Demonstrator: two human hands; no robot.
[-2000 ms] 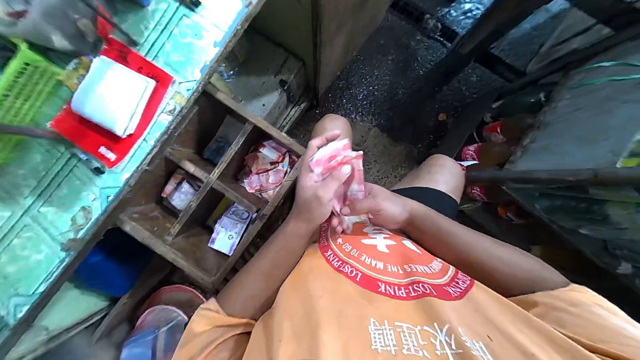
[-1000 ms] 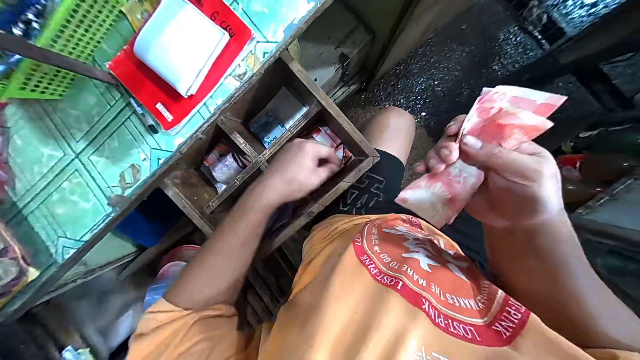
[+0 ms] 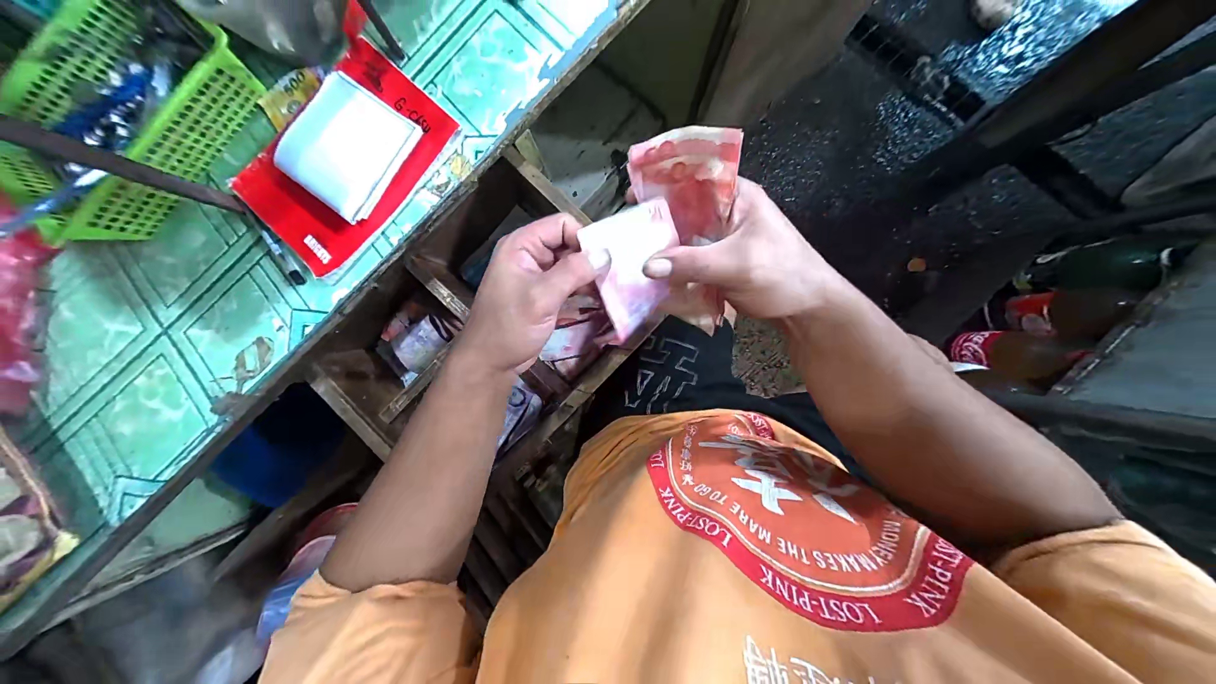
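Note:
My right hand grips a bundle of reddish banknotes, fanned between thumb and fingers. A paler pink-and-white banknote lies in front of them, under my right thumb. My left hand pinches the left edge of that paler note between thumb and fingers. Below and behind my left hand is an open wooden drawer divided into compartments. Banknotes lie in the compartment under the held notes, and others are in one farther left. My left hand and forearm hide part of the drawer.
A green tiled counter runs along the left. On it are a red folder with folded white paper, a pen and a green plastic basket. Bottles stand at the right. My lap is below the drawer.
My left hand was down in the drawer one second ago; it has risen to the notes in my right hand and now holds a paler note there.

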